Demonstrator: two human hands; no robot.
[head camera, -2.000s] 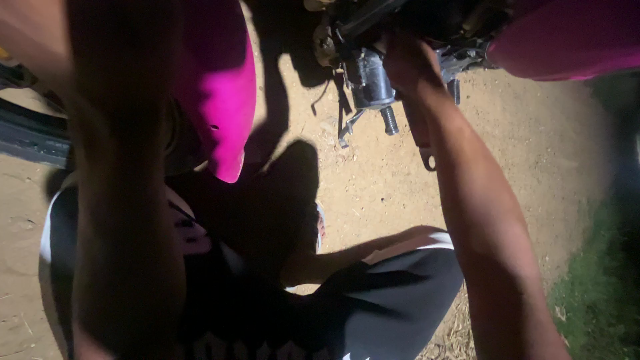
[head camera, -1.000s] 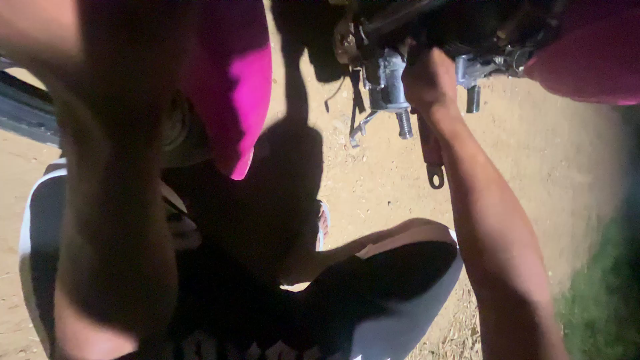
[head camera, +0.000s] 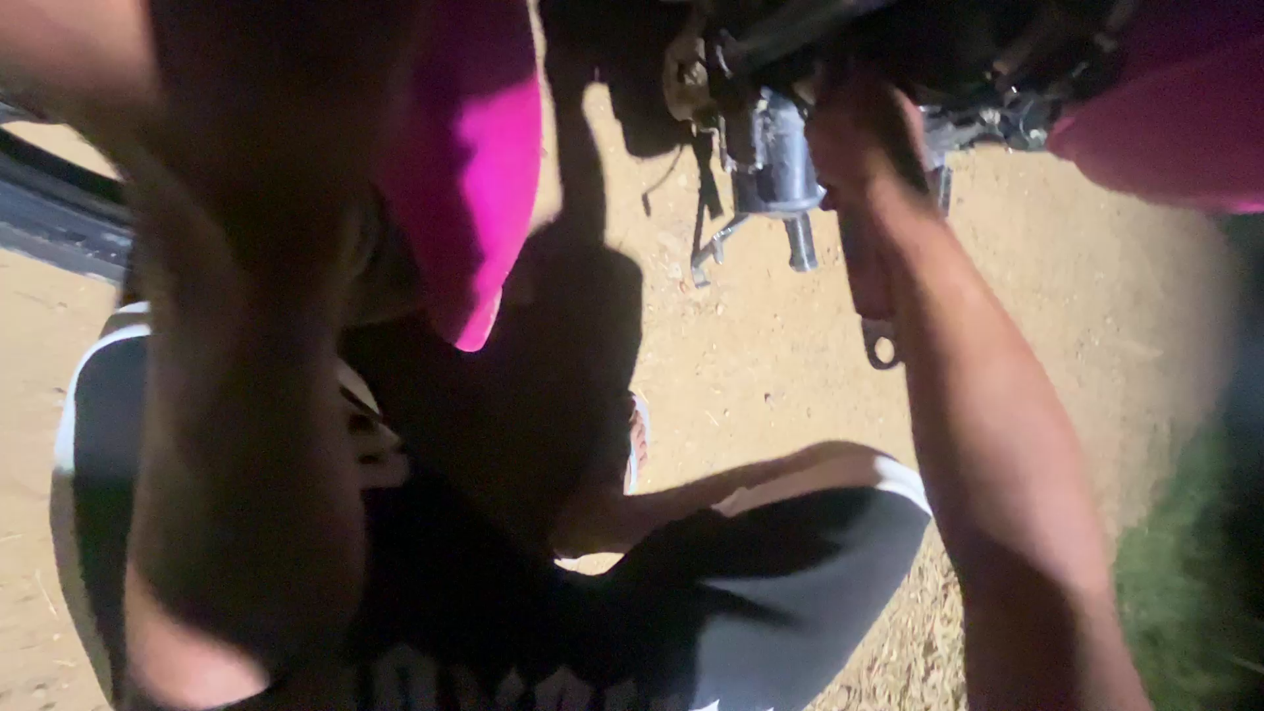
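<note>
My right hand (head camera: 864, 133) is closed around a reddish-handled tool (head camera: 869, 267), likely a wrench, beside the metal parts under a motorcycle. The handle's end, with a round hole, sticks out below my wrist; its working end is hidden by the hand and shadow. Just left of the hand is a grey metal cylinder (head camera: 785, 153) with a short pipe stub (head camera: 801, 244) pointing down in the picture. My left forearm, mostly in shadow, rises past the pink fender (head camera: 484, 188), and the left hand itself is out of the picture.
At the left edge is a black tire (head camera: 59, 207). Dark machine parts (head camera: 948, 49) run along the top, with a pink body panel (head camera: 1175, 133) at right. Below are my bent legs in black-and-white shorts (head camera: 790, 592). Sandy ground (head camera: 760, 395) and a green patch (head camera: 1185, 553) also show.
The reddish handle shows further out below my right hand than two seconds ago. The hand stays at the machine, and the view has shifted slightly.
</note>
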